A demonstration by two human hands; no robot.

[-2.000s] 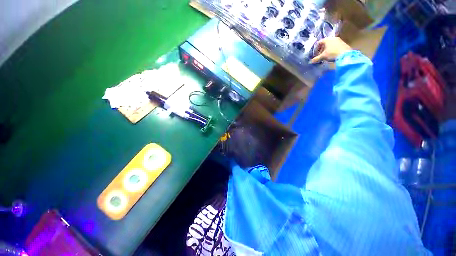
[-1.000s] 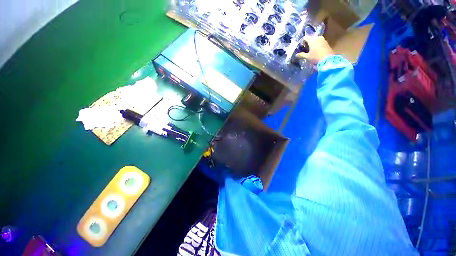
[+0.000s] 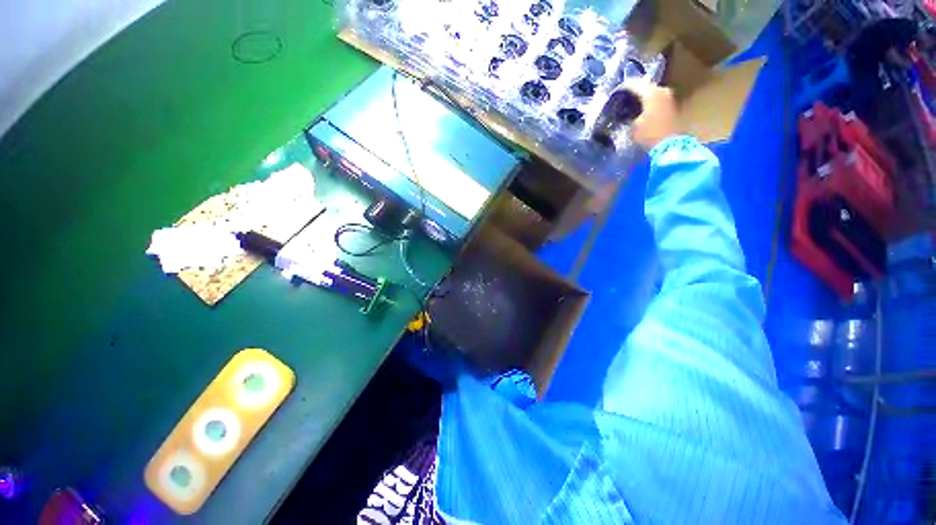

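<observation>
My right hand (image 3: 655,113) is at the right edge of the clear blister tray (image 3: 452,46), with its fingers closed on a round black part (image 3: 620,109). The tray lies at the top of the view and holds rows of round black parts (image 3: 548,67). The yellow-orange three-hole fixture (image 3: 234,406) lies on the green mat at the lower left, its pale holes empty. My left hand is not in view.
The glue syringe (image 3: 308,269) rests on white paper (image 3: 251,213) over a tan board (image 3: 210,282). The blue-grey controller box (image 3: 421,154) stands behind it. An open brown cardboard box (image 3: 503,308) is below the bench edge. Part of a red block (image 3: 70,509) shows lower left.
The view has shifted, so the bench things sit further left and lower. My right hand has stayed at the tray's right edge; the black part in its fingers now shows more clearly.
</observation>
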